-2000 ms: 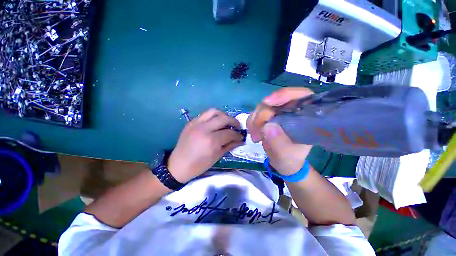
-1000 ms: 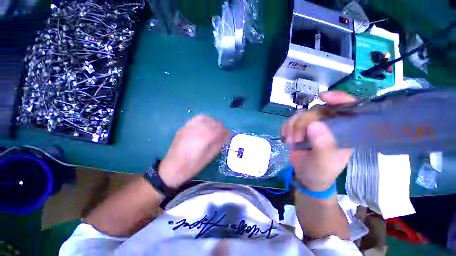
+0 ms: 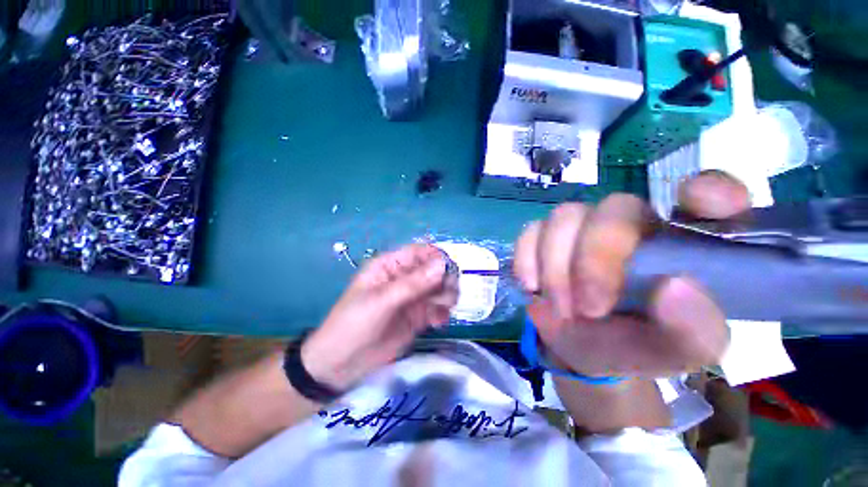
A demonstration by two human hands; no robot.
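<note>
A white device housing (image 3: 478, 293) lies on clear film on the green mat in front of me. My left hand (image 3: 385, 302) is bare and overlaps the housing's left side; its fingers are curled together, and whether they hold a small part cannot be told. My right hand (image 3: 623, 285) is wrapped around a grey electric screwdriver (image 3: 752, 276), which lies sideways and reaches the right edge. Its thin bit points left over the housing. A loose short cable (image 3: 343, 251) lies left of the housing.
A black tray of tangled cable assemblies (image 3: 124, 157) is at the left. A small screw pile (image 3: 429, 181) lies on the mat. A screw feeder (image 3: 562, 86) and green power supply (image 3: 671, 81) stand at the back right. A bagged housing (image 3: 398, 62) stands behind. White sheets (image 3: 757, 352) are at right.
My left hand has moved right onto the housing's left side, which was uncovered one second ago. My right hand and the screwdriver appear larger and nearer the camera. The view has shifted slightly.
</note>
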